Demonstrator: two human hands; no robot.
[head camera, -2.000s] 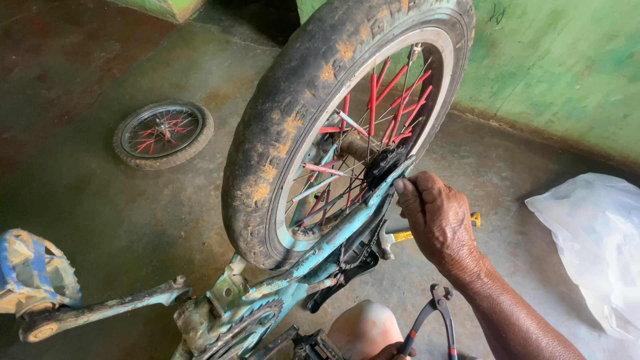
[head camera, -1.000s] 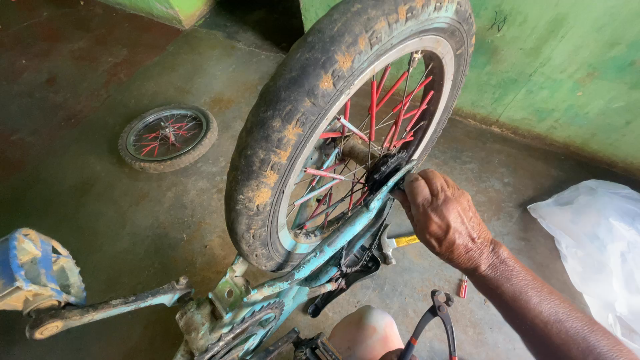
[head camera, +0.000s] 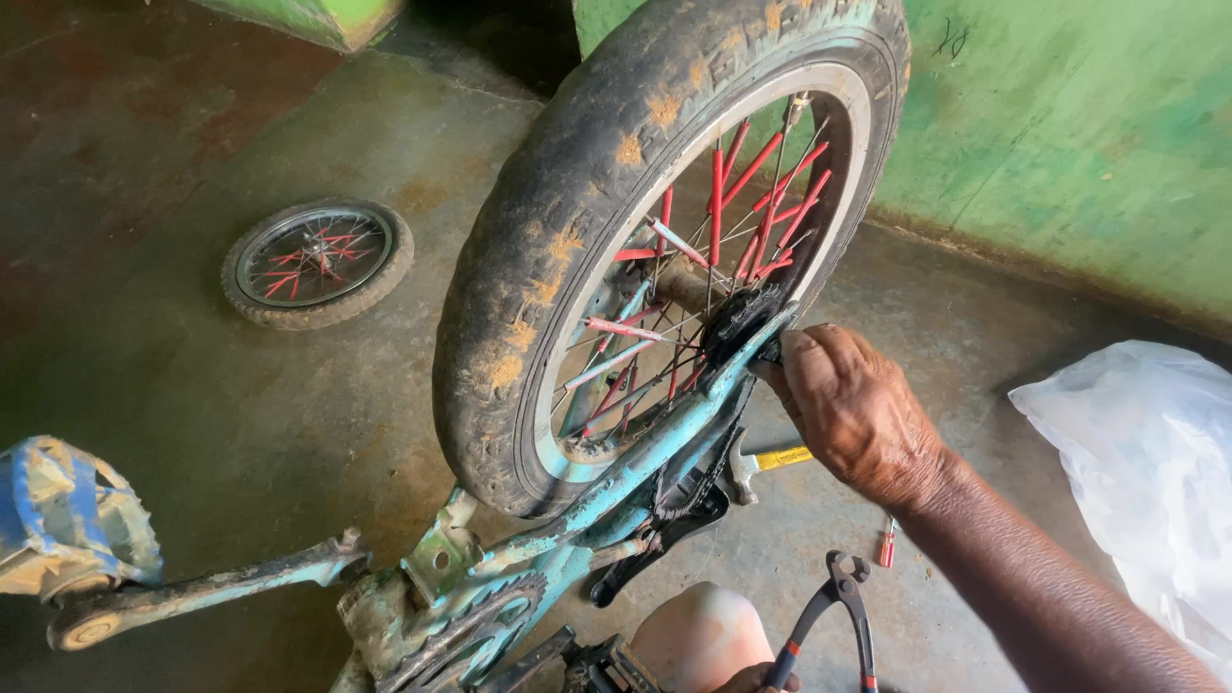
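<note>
A bicycle wheel with a worn black tyre (head camera: 500, 289) and red spoke covers stands in the upturned, chipped light-blue bicycle frame (head camera: 626, 481). My right hand (head camera: 852, 409) has its fingertips pinched at the axle end, beside the frame's dropout and the black rear sprocket (head camera: 736, 327); a small dark part there is mostly hidden by the fingers. At the bottom edge, my left hand (head camera: 756, 680) is only partly visible, around one handle of the end-cutting pincers (head camera: 847, 577), whose handles are spread. A toothed chainring (head camera: 472, 626) and crank arm (head camera: 221, 587) are at the lower left.
A smaller spoked wheel (head camera: 399, 260) lies on the concrete floor at left. A hammer with a yellow handle (head camera: 782, 457) and a red-handled screwdriver (head camera: 886, 549) lie beyond the frame. A translucent plastic bag (head camera: 1136, 443) sits at right by the green wall (head camera: 1059, 125). A blue pedal (head camera: 77, 510) sticks out at lower left.
My right hand stays at the axle end, its fingers and wrist turned slightly. The screwdriver beside the forearm, not visible two seconds ago, now shows.
</note>
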